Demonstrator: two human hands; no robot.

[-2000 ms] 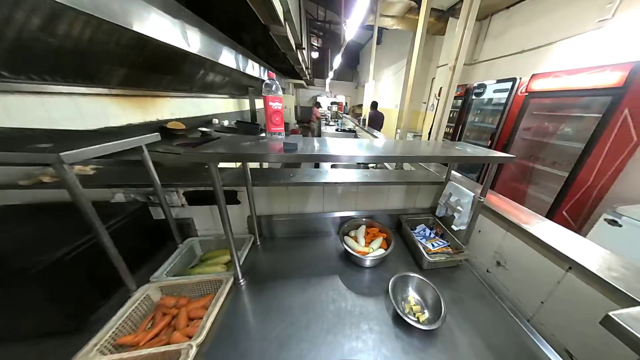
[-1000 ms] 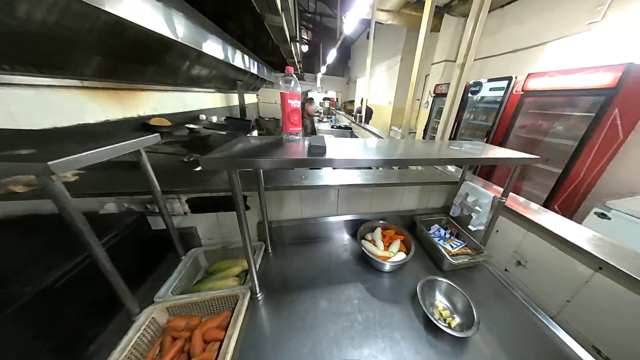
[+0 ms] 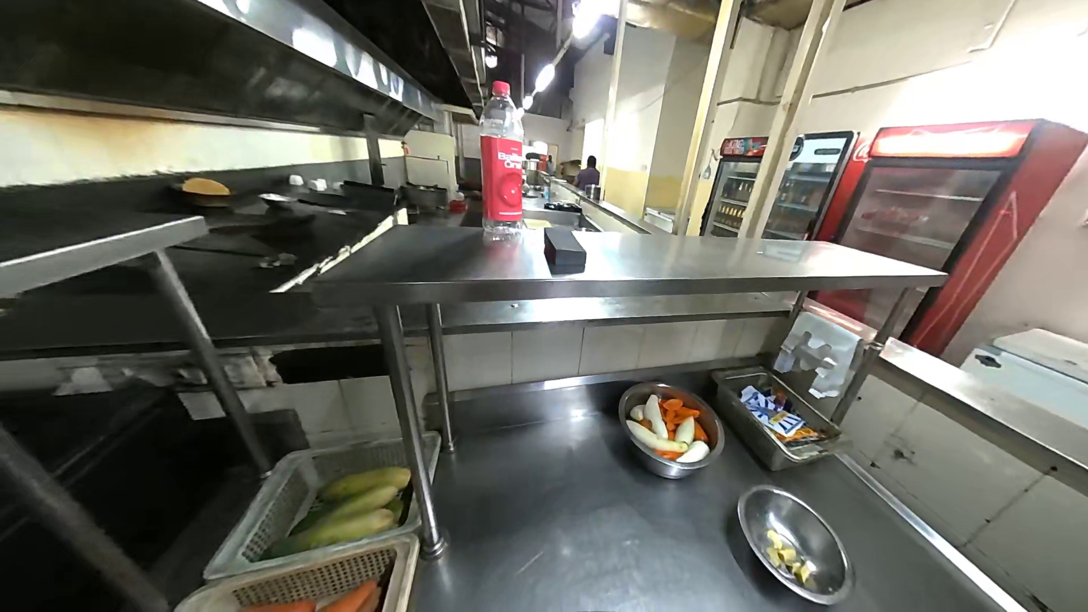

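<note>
Neither of my hands shows in the head view. A steel bowl [image 3: 671,429] on the steel table holds orange carrots and pale peeled vegetables. In front of it, a smaller steel bowl [image 3: 795,544] has a few yellowish pieces at its bottom. Beside the fuller bowl stands a metal tray [image 3: 778,421] with crumpled blue and white packets. At the left, green cucumber-like vegetables [image 3: 344,514] lie in a plastic basket [image 3: 246,523]. A second basket [image 3: 297,582], cut off by the lower edge, has carrots [image 3: 353,597] in it.
A raised steel shelf [image 3: 680,263] carries a red-labelled plastic bottle [image 3: 501,166] and a small black box [image 3: 564,249]. Its legs [image 3: 412,433] stand on the table. Glass-door fridges [image 3: 922,221] are at the right. A dark cooking counter is at the left. Far back is a person [image 3: 587,174].
The view has shifted, bringing the bottle and shelf nearer and leaving less of the carrot basket in sight. The bowls, baskets and tray keep their arrangement.
</note>
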